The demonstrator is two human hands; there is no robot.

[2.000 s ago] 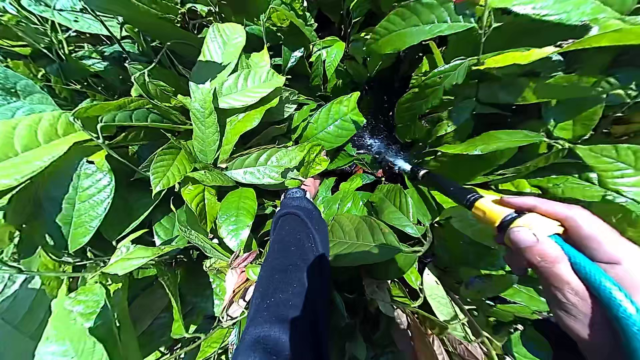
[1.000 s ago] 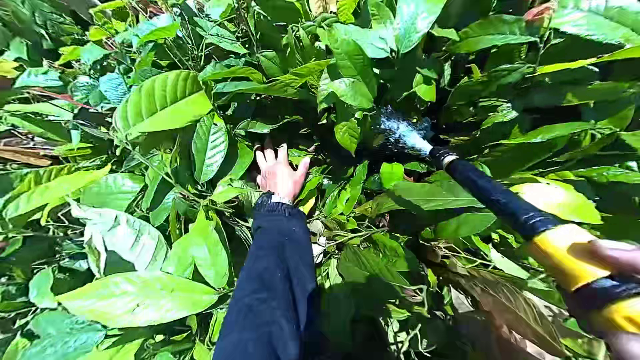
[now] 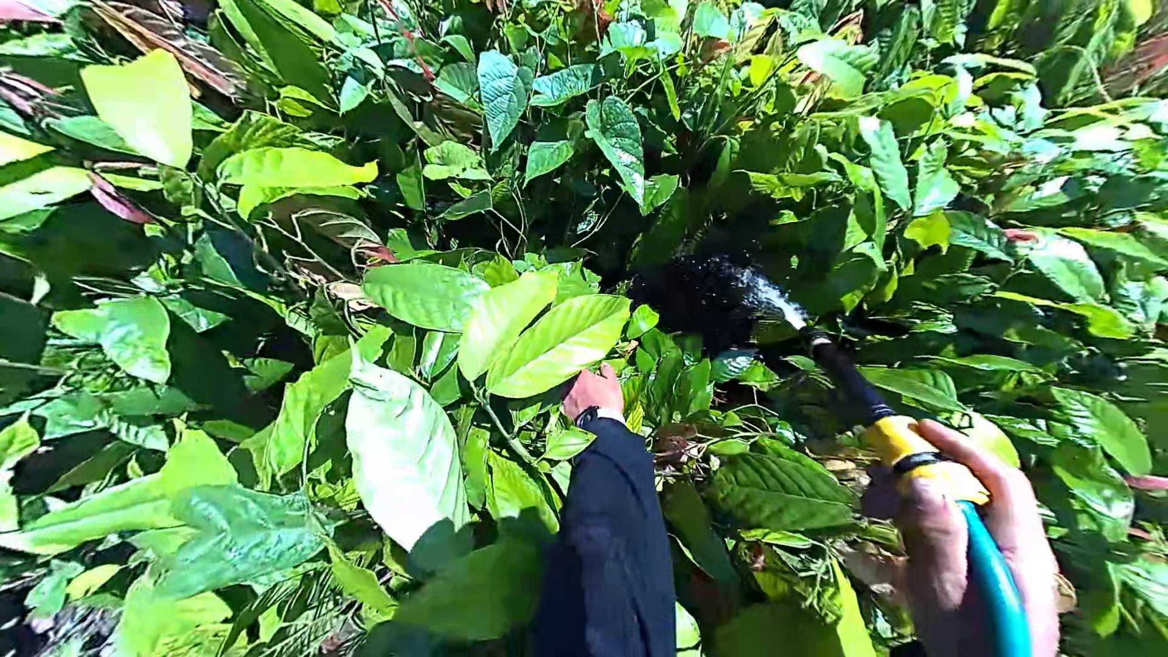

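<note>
My right hand (image 3: 967, 538) is closed around a yellow and black hose nozzle (image 3: 899, 438) at the lower right, with a teal hose (image 3: 996, 575) running down from it. White water (image 3: 771, 299) sprays from the black tip up and left into a dark gap in the foliage. My left hand (image 3: 595, 392), in a dark sleeve with a band at the wrist, reaches in among the leaves near the centre. Broad light green leaves (image 3: 558, 345) partly cover its fingers, so whether it grips a stem cannot be told.
Dense leafy plants surround both hands. A large pale leaf (image 3: 406, 452) stands left of my forearm, and heart-shaped vine leaves (image 3: 619, 141) grow beyond. Brown dry leaves (image 3: 173, 46) lie at the upper left.
The view has shifted over the plants. My left hand, spread with fingers apart one second ago, is now partly behind leaves. The nozzle stays in my right hand and water still sprays.
</note>
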